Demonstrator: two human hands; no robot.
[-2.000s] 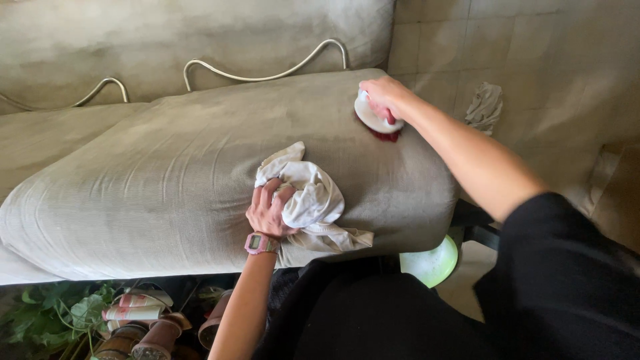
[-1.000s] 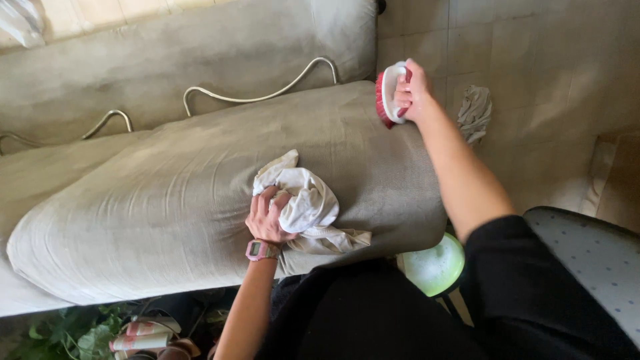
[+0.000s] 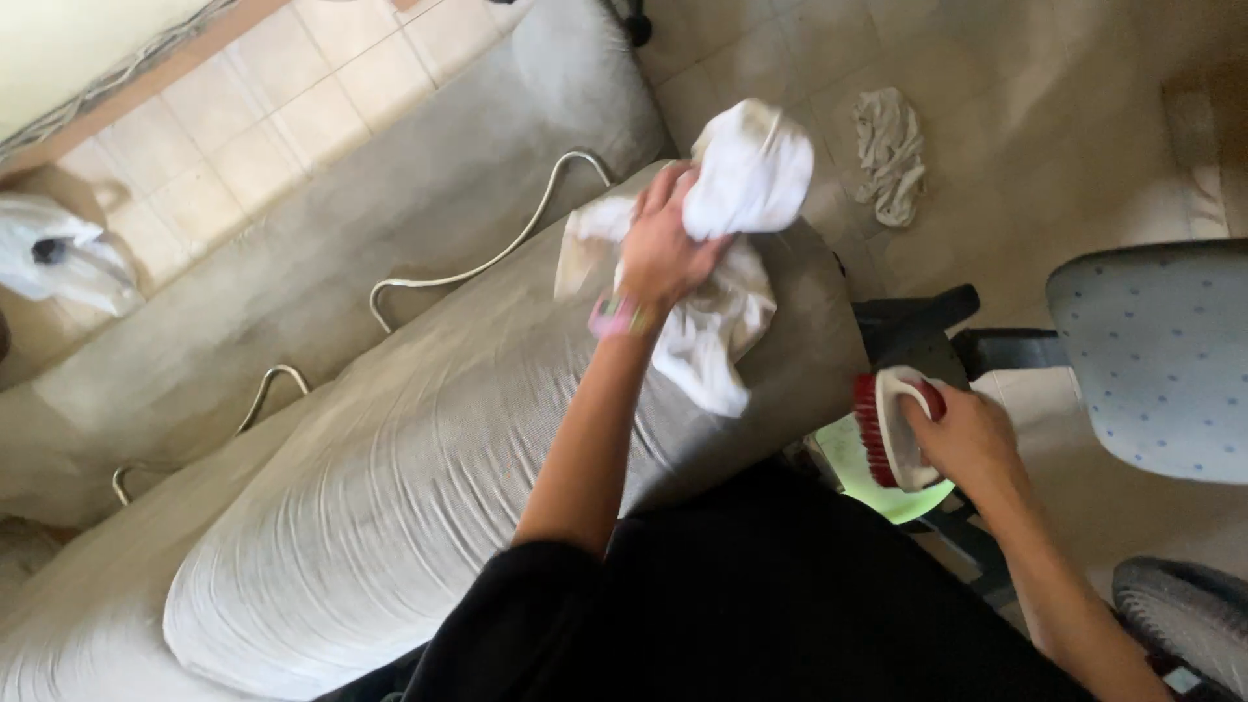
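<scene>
My left hand [image 3: 668, 244], with a pink watch on its wrist, holds a crumpled white cloth [image 3: 749, 175] near the right end of a grey-beige fabric sofa cushion [image 3: 439, 439]. Part of the cloth lies over the cushion's surface. To the right, off the cushion's end, my right hand [image 3: 960, 434] grips the handle of a white scrub brush [image 3: 905, 429] with red bristles, which point left. Under the brush is a light green bowl [image 3: 882, 492], partly hidden by it.
Metal wire loops [image 3: 478, 278] stand between the cushion and the grey backrest [image 3: 322, 214]. Another crumpled cloth [image 3: 889, 156] lies on the tiled floor. A dotted chair [image 3: 1155, 361] stands at the right, a black wheel [image 3: 1185, 609] at lower right, and a white plastic bag [image 3: 63, 258] at far left.
My right hand has brought the brush from the cushion's far right corner back toward me, over the bowl. My left hand has moved the cloth toward the cushion's far right end. The view has turned.
</scene>
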